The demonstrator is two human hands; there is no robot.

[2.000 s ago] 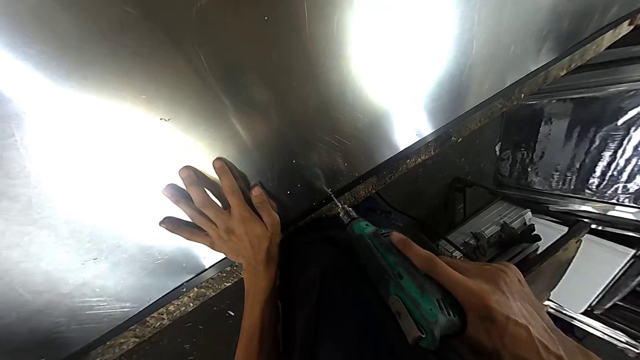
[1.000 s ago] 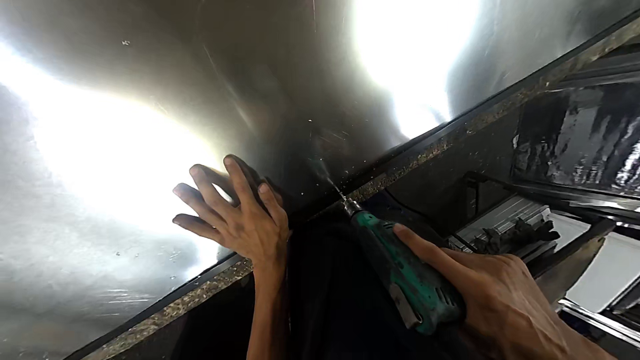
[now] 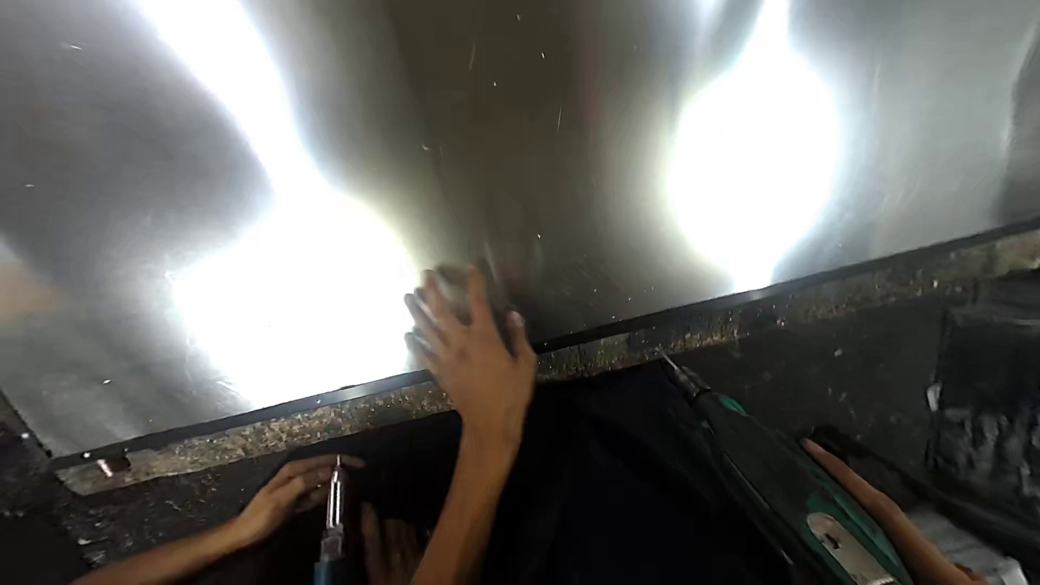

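A shiny metal sheet (image 3: 569, 244) lies on a worn-edged work surface. My left hand (image 3: 479, 361) is spread near the sheet's front edge, slightly blurred, holding nothing. At the lower right, my right hand (image 3: 886, 512) is round a green power drill (image 3: 792, 479), mostly hidden by its body and cut off by the frame. The drill's thin bit (image 3: 666, 357) points up and left, over the table's edge, just outside the sheet.
Another person's hands (image 3: 284, 491) are at the lower left, beside a second tool with a slim metal tip (image 3: 335, 504). The table's rough edge (image 3: 325, 422) runs across below the sheet. Small chips dot the metal. Dark clothing fills the lower middle.
The drill bit, over the sheet before, is now back beyond its edge. Another person's hands and a second tool have come into view at the lower left. The view has turned.
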